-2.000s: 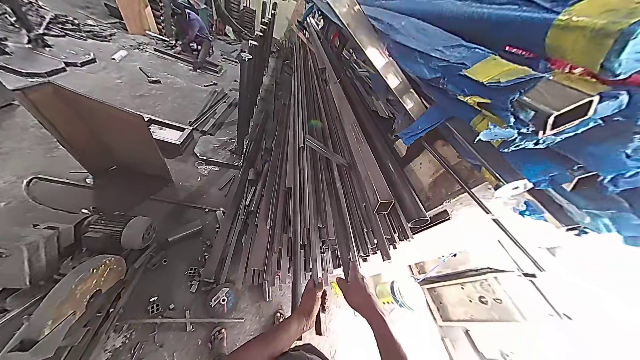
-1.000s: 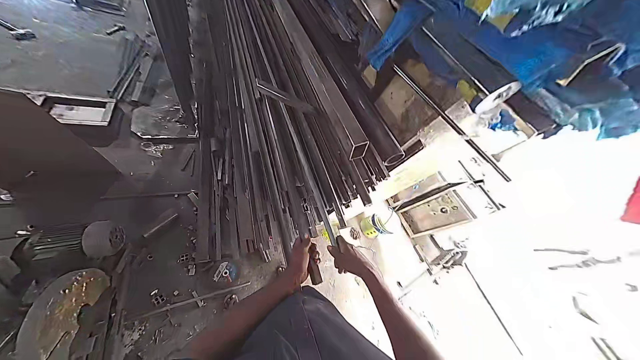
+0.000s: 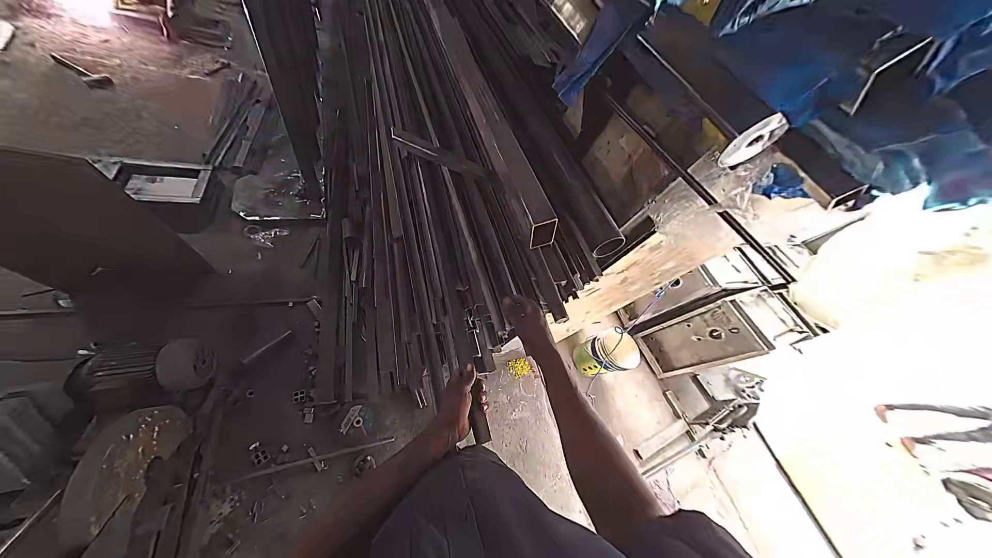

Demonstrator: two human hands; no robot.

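A long stack of dark metal tubes and bars (image 3: 418, 194) runs away from me, its near ends uneven. My left hand (image 3: 463, 399) is closed around the near end of a dark metal tube (image 3: 480, 422) that juts out toward my legs. My right hand (image 3: 527, 316) lies farther up, at the bar ends right of it; whether its fingers grip a bar is too dark to tell. A short bar (image 3: 438, 153) lies slantwise on the stack. A wide square tube (image 3: 535, 209) and a round pipe (image 3: 601, 225) end to the right of the others.
A cut-off machine with an electric motor (image 3: 155, 364) stands at the lower left, near small offcuts on the floor. A lidded bucket (image 3: 608, 351) and metal frames (image 3: 705, 333) are at the right. Blue sheeting (image 3: 821, 77) hangs at the upper right. A person's legs (image 3: 938, 426) show at the far right.
My right hand has moved up and away from my left hand, along the bar ends; the two were close together before. My left hand still holds the tube. The view has tilted downward.
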